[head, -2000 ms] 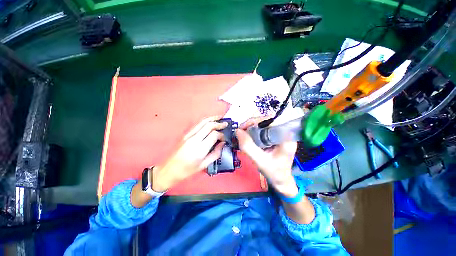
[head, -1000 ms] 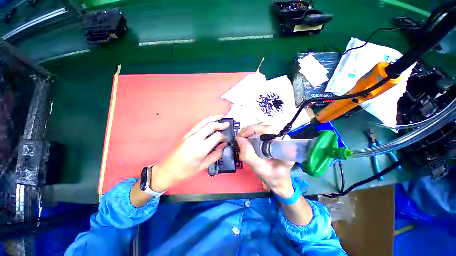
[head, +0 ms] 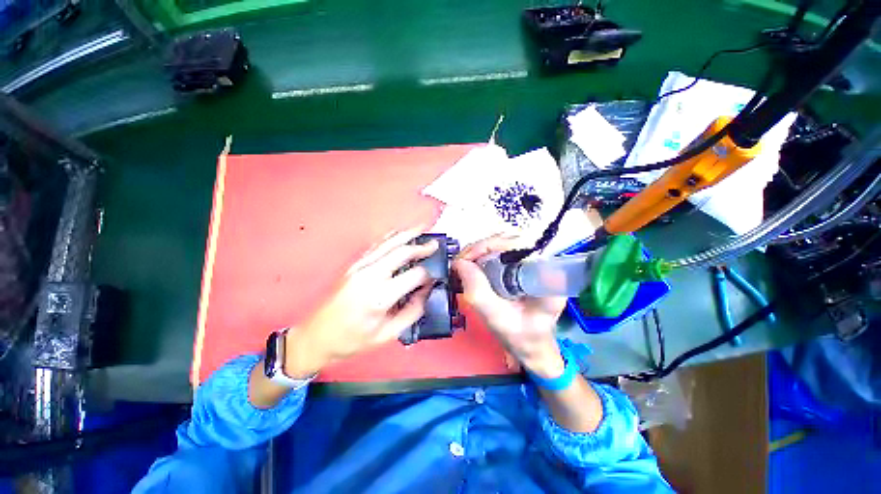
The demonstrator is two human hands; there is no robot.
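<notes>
A black device housing (head: 440, 314) lies on the salmon-red work mat (head: 280, 251), near its right front part. My left hand (head: 372, 301) holds the housing from the left, fingers over its top. My right hand (head: 517, 314) is at the housing's right edge with its fingertips, and the translucent barrel of the green-topped screwdriver (head: 560, 277) lies across that hand, pointing left. The fingers hide the tool's tip and part of the housing. Dark screws (head: 516, 204) lie on white paper (head: 464, 193) behind the right hand.
The orange screwdriver (head: 676, 183) hangs behind the green top. A blue screw tray (head: 628, 311) lies under the tools, with blue pliers (head: 731, 304) to its right. Black units (head: 821, 232) pile at far right. Two housings (head: 208, 60) (head: 580, 37) stand at the back. A netted rack (head: 63, 309) is at left.
The orange screwdriver has swung about, and the green top has moved lower than two seconds ago. Both hands stay at the housing, with small finger shifts.
</notes>
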